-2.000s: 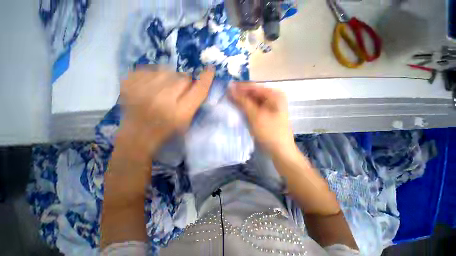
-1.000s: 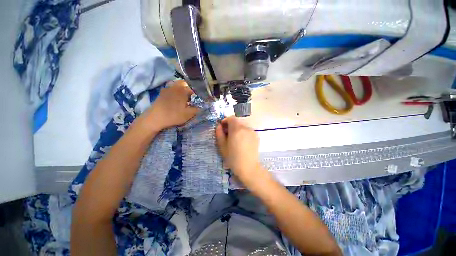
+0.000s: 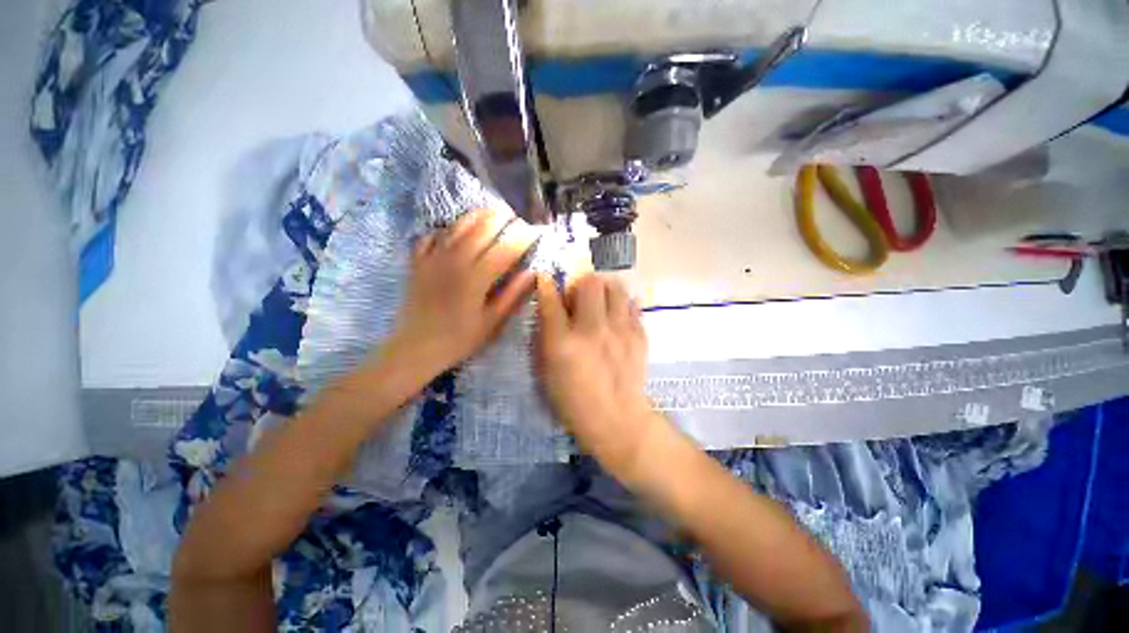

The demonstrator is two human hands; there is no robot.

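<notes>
The pale blue shirred panel lies left of the needle, with dark blue floral fabric beside and under it. My left hand presses on the shirred panel just left of the lit presser foot, fingers spread. My right hand holds the fabric edge just in front of the foot, fingertips close to it. The needle is lost in the glare. The sewing machine head is above, with a ribbed knob right of the foot.
Scissors with yellow and red handles lie right of the needle. A thin red tool is at far right. A grey ruler strip runs along the front edge. Gathered garment pieces hang over a blue bin. Floral fabric lies at upper left.
The machine head has come into view and the fabric has moved up to the foot. Since one second ago, my left hand has shifted right and more shirred panel lies spread at its left.
</notes>
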